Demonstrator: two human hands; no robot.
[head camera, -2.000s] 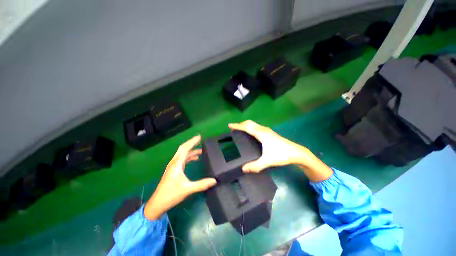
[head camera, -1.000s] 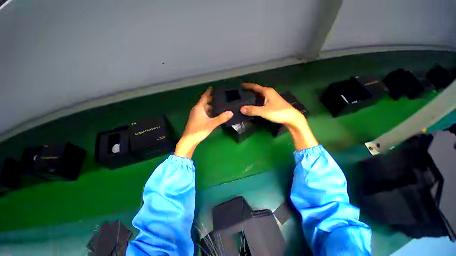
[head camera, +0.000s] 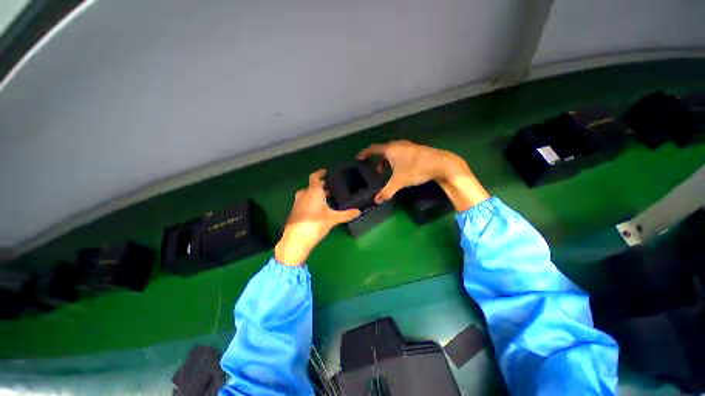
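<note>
My left hand (head camera: 311, 215) and my right hand (head camera: 413, 170) hold a folded black insert card (head camera: 357, 179) with a rectangular window between them. The insert is at the top of a black box base (head camera: 371, 222) on the green belt. How deep it sits inside is hidden by my fingers. A black box lid (head camera: 427, 203) stands right beside the base, partly under my right hand. Flat insert blanks (head camera: 402, 370) lie on the teal bench at the near edge.
Left on the belt (head camera: 309, 267) stands an open base with its lid (head camera: 234, 230); more boxes lie beyond. Another open base (head camera: 541, 152) with a pale piece is at right. A white post (head camera: 657, 213) and a dark card pile (head camera: 657, 317) are at right. Small dark pieces (head camera: 199, 371) lie near left.
Both hands have moved from the bench pile up to the belt with the folded insert, onto the box base. Over the last second the insert has tilted slightly and my right hand's grip has shifted.
</note>
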